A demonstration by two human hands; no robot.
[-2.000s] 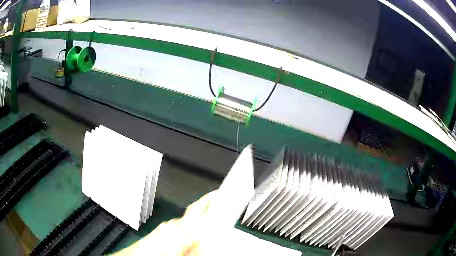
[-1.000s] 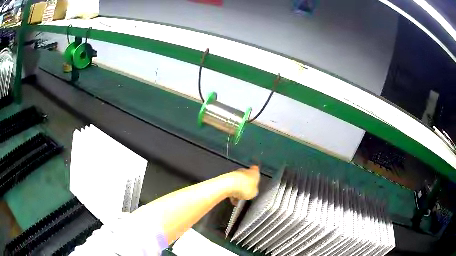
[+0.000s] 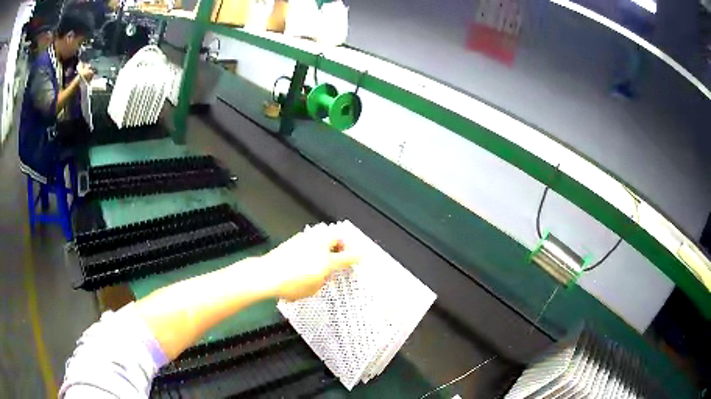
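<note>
My left hand point(image 3: 312, 269) reaches in from the lower left and grips the upper left edge of a white dotted circuit board point(image 3: 355, 323). The hand is overexposed, so the fingers are unclear. Several more boards stand upright close behind this one, over a black toothed rack point(image 3: 242, 362). A dense row of upright boards point(image 3: 588, 374) is cut off at the lower right. A thin strand of solder wire point(image 3: 460, 376) shows at the bottom edge. My right hand is out of the picture.
More black racks point(image 3: 164, 245) lie on the green bench point(image 3: 132, 214) at left. A silvery solder spool point(image 3: 557, 259) and a green spool point(image 3: 334, 107) hang from the shelf rail. A person point(image 3: 54, 109) sits farther along beside other upright boards point(image 3: 140, 90).
The view has turned left, bringing the seated person into the picture. My left hand has moved from the dense board row at right to the smaller board group at left.
</note>
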